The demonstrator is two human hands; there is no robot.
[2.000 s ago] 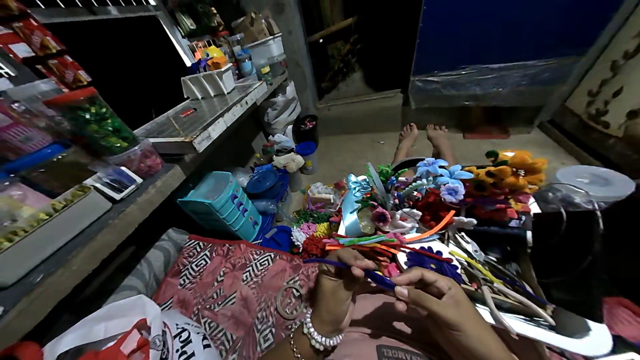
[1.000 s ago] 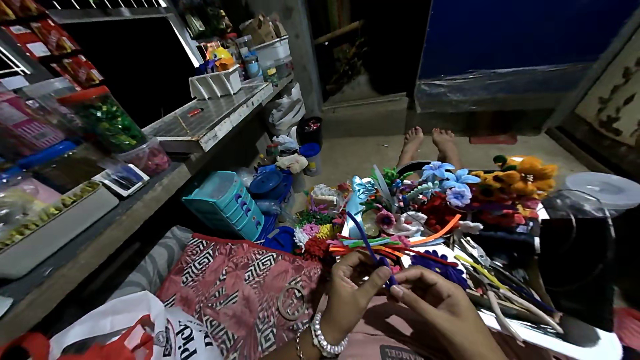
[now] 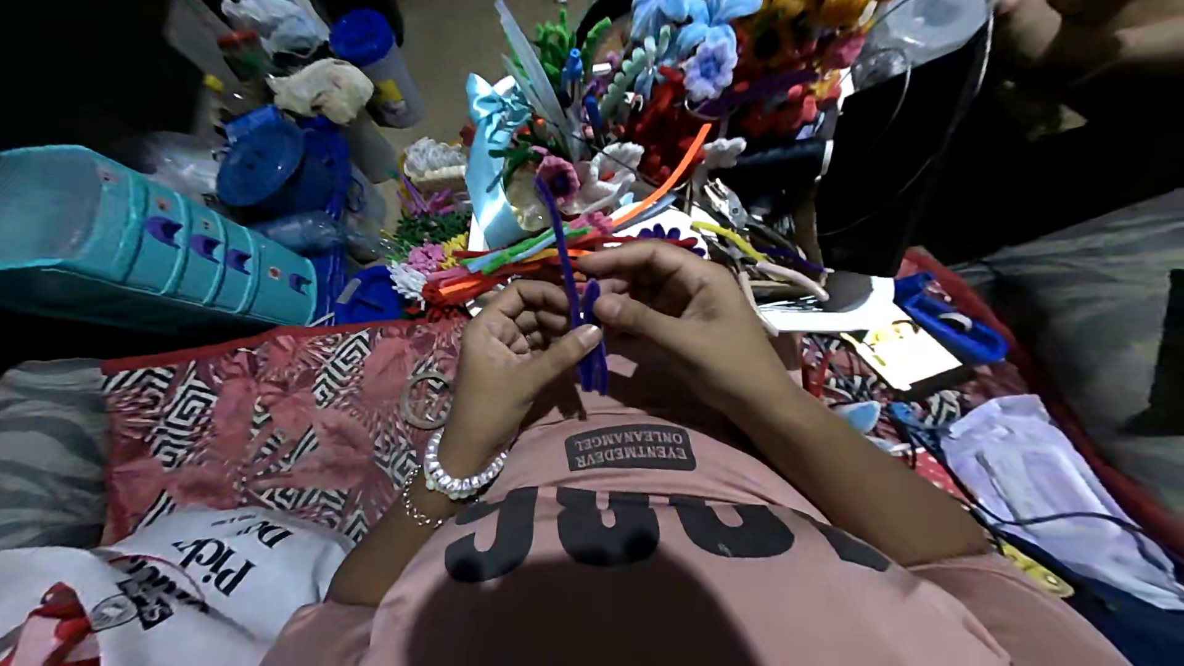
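A purple pipe cleaner is bent into narrow folds at its lower part, with one long end standing up toward the flowers. My left hand pinches the folds between thumb and fingers. On the other side, my right hand has its thumb and index finger at the top of the folded loop. Just beyond my hands, loose colored pipe cleaners lie in a bundle. Farther off are fuzzy flowers, among them a light blue one and a dark pink one, beside a light blue satin ribbon.
A teal plastic drawer unit stands at the left, near a blue lidded container. Pliers lie among wires in a white tray. A roll of tape or ring rests on the patterned red mat. A white printed bag is at lower left.
The view has tilted down and closer to my lap. The purple pipe cleaner, held more sideways two seconds ago, now stands upright, with its lower part folded.
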